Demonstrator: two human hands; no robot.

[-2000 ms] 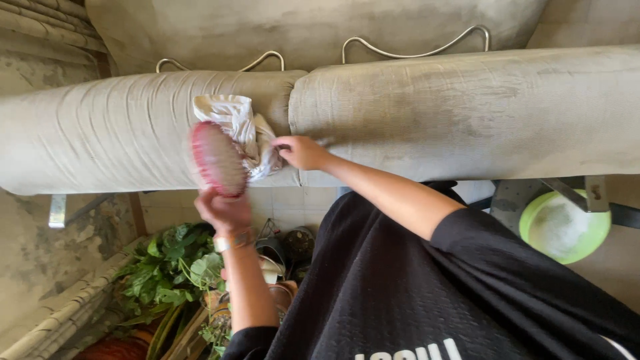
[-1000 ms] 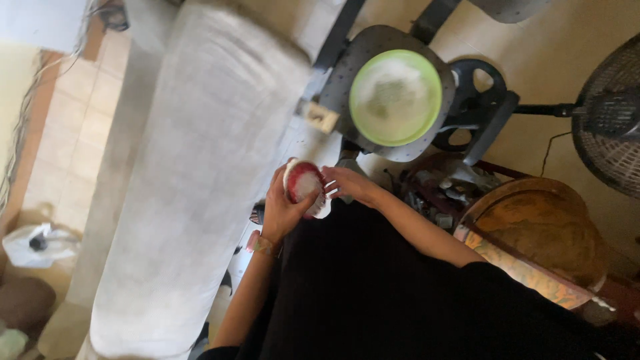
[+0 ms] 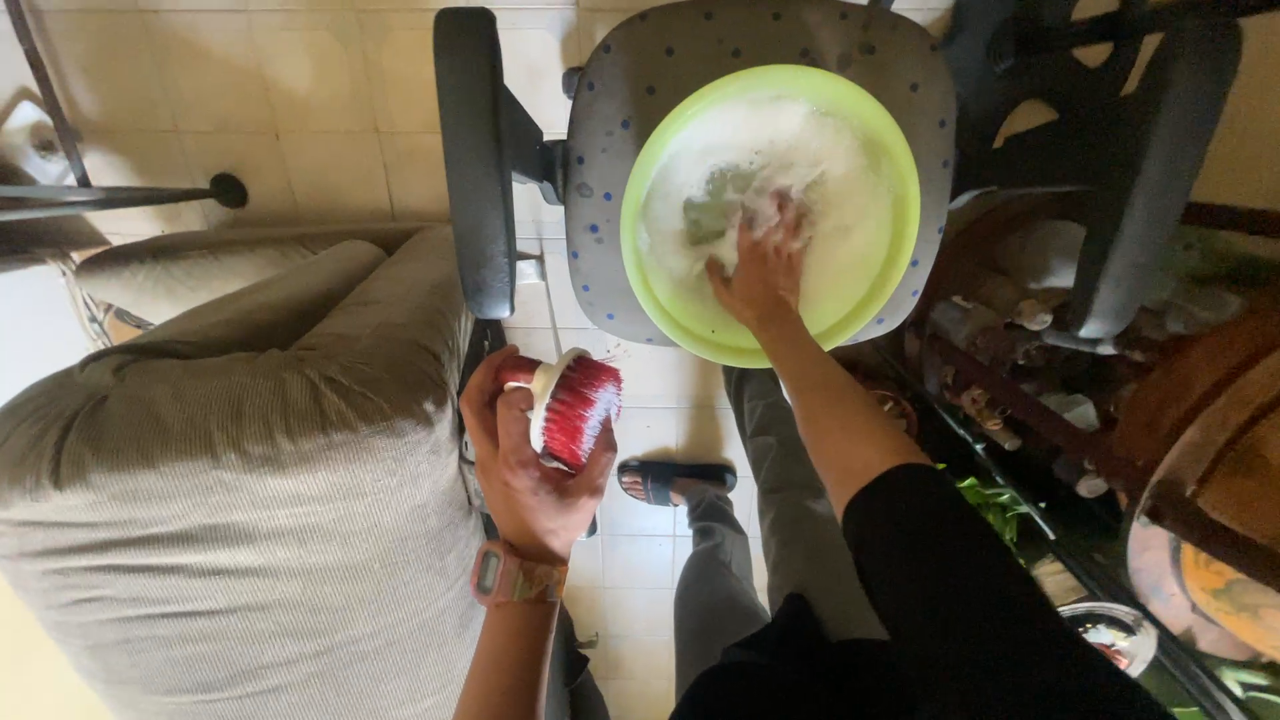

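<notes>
My left hand (image 3: pixel 535 465) grips a scrub brush (image 3: pixel 578 415) with red bristles and a white body; some white foam shows on the bristles, which face right. My right hand (image 3: pixel 768 262) is dipped into foamy water in a lime-green plastic basin (image 3: pixel 640 300), its fingertips partly covered by suds. Whether it holds anything under the foam cannot be seen. The basin rests on the dotted grey seat of an office chair (image 3: pixel 610 130). No white cloth is visible in this view.
A beige corduroy sofa (image 3: pixel 260 520) fills the lower left. The chair's black armrest (image 3: pixel 475 160) stands between its seat and the sofa side. A sandalled foot (image 3: pixel 678 482) is on the tiled floor below the basin. Clay pots (image 3: pixel 1200 400) and clutter lie at the right.
The view has swung from the sofa to the chair. My right hand, near the brush one second ago, is now in the basin's suds. My left hand still holds the brush.
</notes>
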